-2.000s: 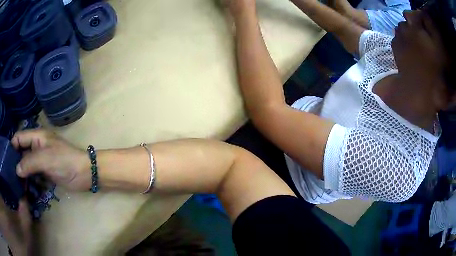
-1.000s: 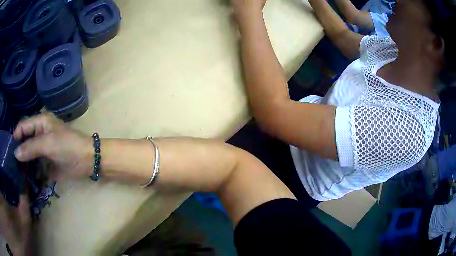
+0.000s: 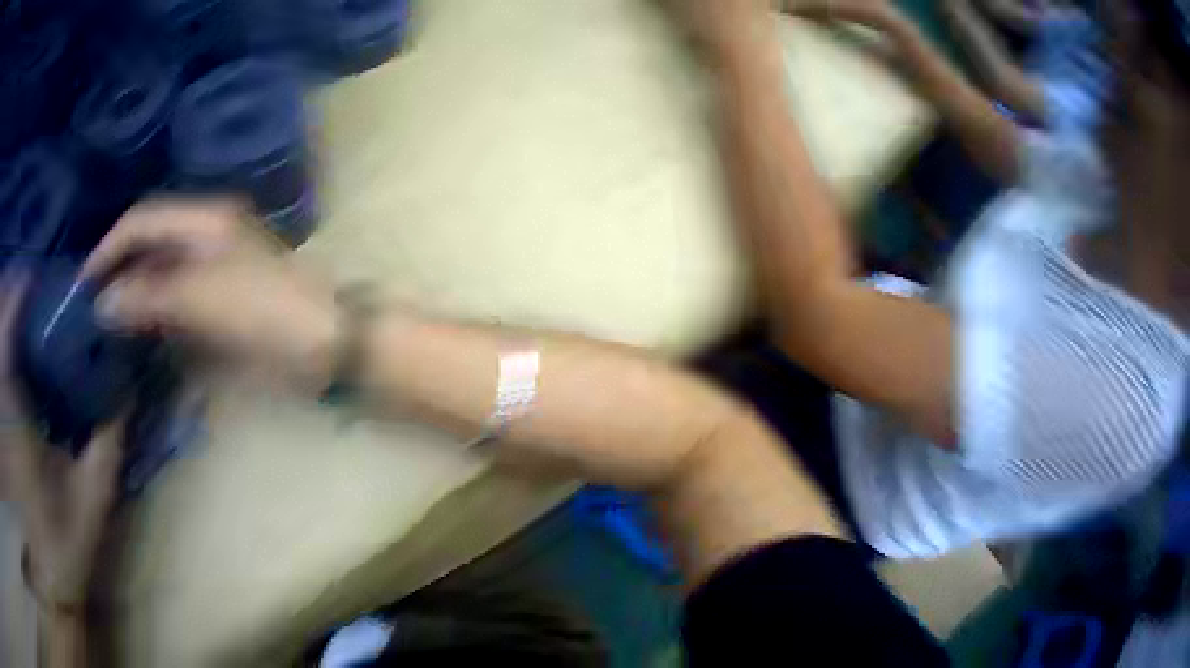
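The frame is blurred. A dark blue-grey plastic housing (image 3: pixel 63 342) is at the far left, between my two hands. My left hand (image 3: pixel 65 502) is below it at the left edge, fingers against its lower side. My right hand (image 3: pixel 215 287), with a dark bead bracelet and a silvery bangle on the arm, reaches in from the right with its fingertips at the housing's upper right edge. Whether the right fingers grip it or a small part is too blurred to tell. Dark small pieces (image 3: pixel 163 437) show faintly beside my left hand.
Dark housings (image 3: pixel 239 118) crowd the upper left of the paper-covered table (image 3: pixel 522 183). At the right, a person in a white mesh top (image 3: pixel 1044 352) has an arm on the table. Another person's arm (image 3: pixel 946 91) is behind. A blue stool (image 3: pixel 626 522) shows below the table edge.
The whole view has shifted, so hands, housings and the neighbour appear further right, with heavy blur. More of the held housing and of my left hand shows.
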